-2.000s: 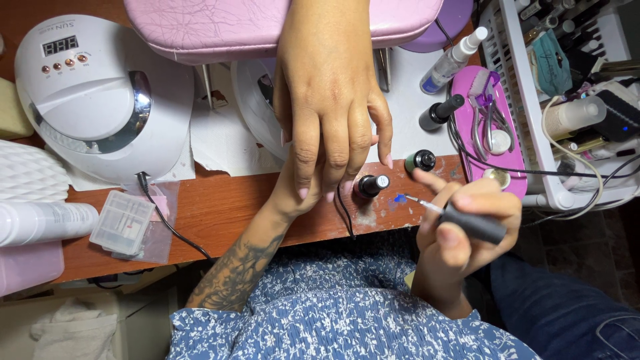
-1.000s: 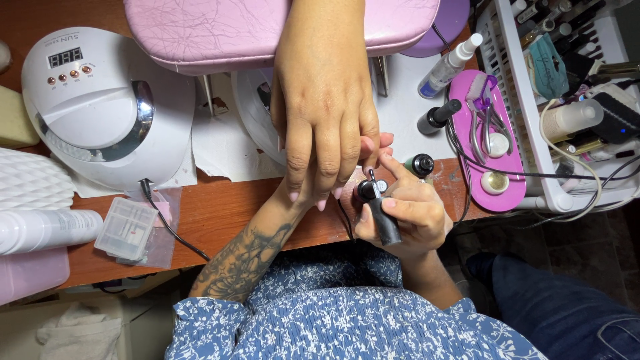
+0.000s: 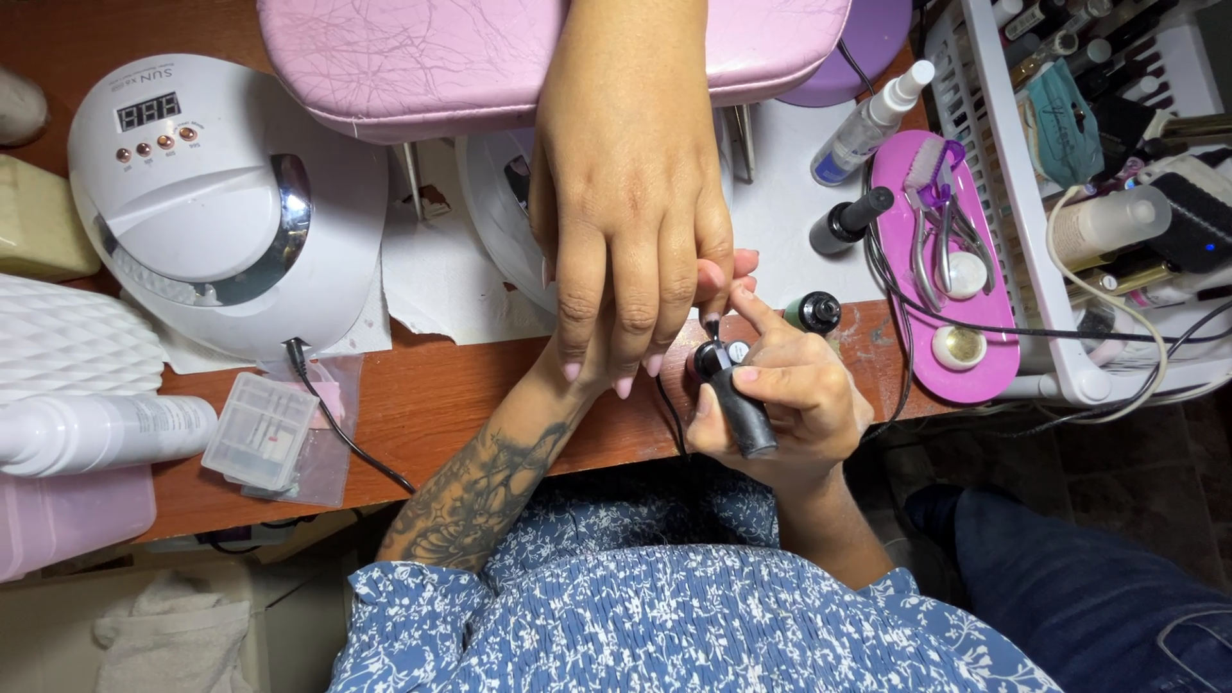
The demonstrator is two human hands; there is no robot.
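Another person's hand (image 3: 630,221) hangs palm down over the front of a pink padded armrest (image 3: 423,72). My left hand (image 3: 580,371) is mostly hidden beneath it, with fingertips showing around that person's finger. In my right hand (image 3: 794,395) is the black cap of a nail polish brush (image 3: 746,414), its bristles touching the nail of that finger. Right behind the brush stands an open-looking dark polish bottle (image 3: 707,360), partly covered. A green polish bottle (image 3: 814,312) with a black top is just right of my fingers.
At left are a white nail lamp (image 3: 221,202), a clear plastic case (image 3: 260,428) and a white bottle (image 3: 115,433). To the right, a spray bottle (image 3: 871,123), a black polish bottle (image 3: 849,221), a pink tray (image 3: 972,371) with metal nippers, cables and a crowded white basket (image 3: 1073,361).
Two seconds ago my right hand held the brush, with blue at its tip, away to the right; it has moved left to the other person's finger. My left fingertips now show around that finger.
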